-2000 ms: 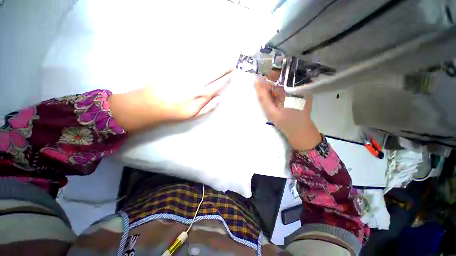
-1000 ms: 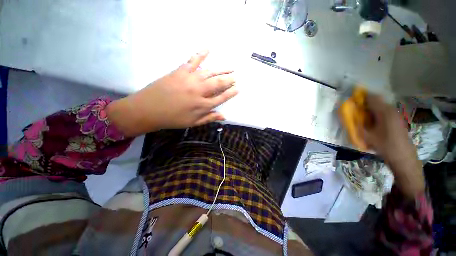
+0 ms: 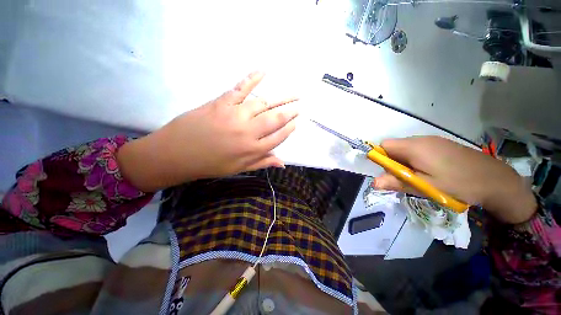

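White fabric (image 3: pixel 154 74) lies on the table, overexposed, so its edges are hard to make out. My left hand (image 3: pixel 224 132) lies flat on it with spread fingers, pointing right. My right hand (image 3: pixel 443 169) holds scissors with yellow-orange handles (image 3: pixel 412 180). The blades point left toward the fingertips of my left hand, a short gap away, and look closed. Whether a thread lies between them cannot be told.
Sewing machine parts (image 3: pixel 495 46) show at the upper right. A dark slotted piece (image 3: pixel 337 80) lies on the table. A dark phone (image 3: pixel 366 223) and crumpled white pieces (image 3: pixel 433 218) lie on boxes at the lower right. A small orange-red item (image 3: pixel 490 147) lies at right.
My hands have left the machine needle area and the fabric has come left. My right hand has taken the scissors and brought them from the right toward my left hand.
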